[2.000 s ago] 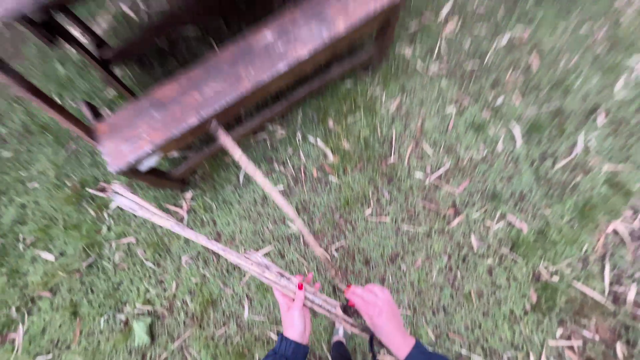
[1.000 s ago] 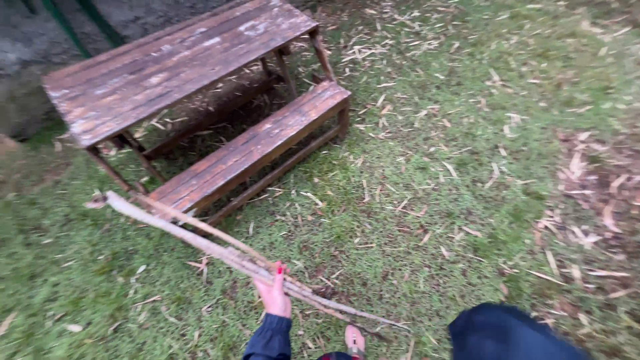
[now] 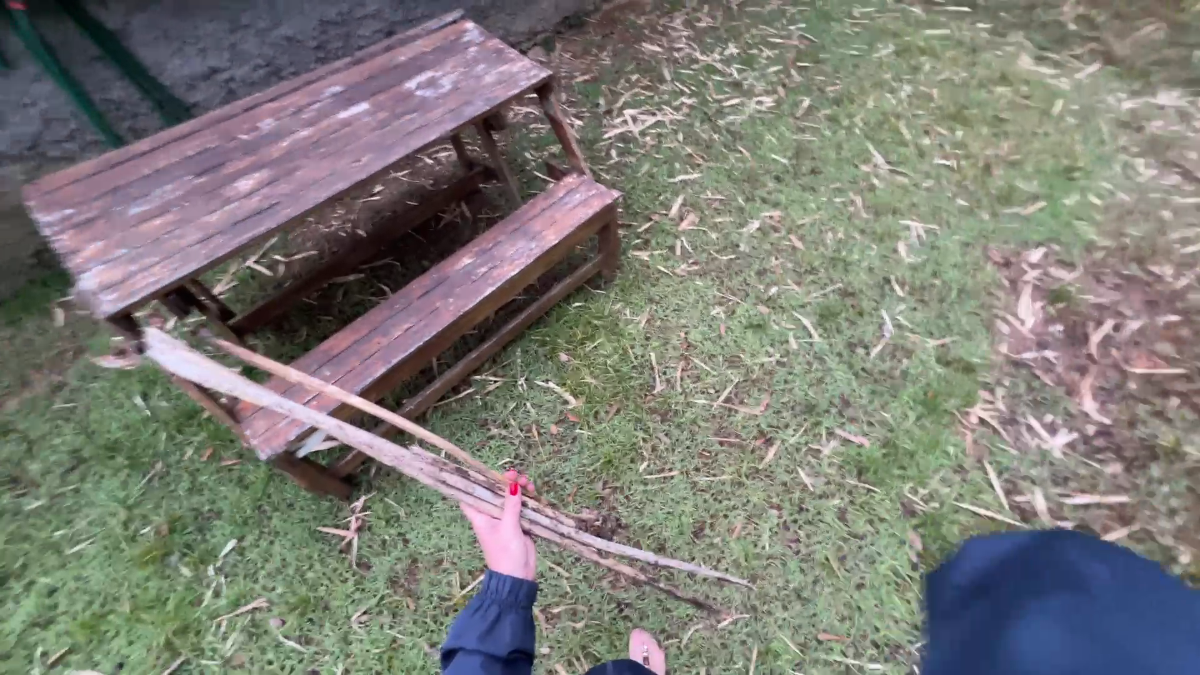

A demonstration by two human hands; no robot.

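Note:
A bundle of long dry sticks crosses the lower left of the head view, with my left hand closed around it near its middle. The thumb, with a red nail, lies over the sticks. Their thick pale ends point to the upper left, in front of the wooden bench, and thin tips reach to the lower right. My right hand is out of view; only a dark blue sleeve shows at the lower right.
A weathered wooden picnic table with an attached bench stands at the left by a rough wall. Green poles or straps lean there. Grass strewn with dry bark strips and leaves covers the ground. My foot shows below.
My right hand has left the sticks and gone out of view to the right. My left hand still holds them. The view has shifted, showing more of the table.

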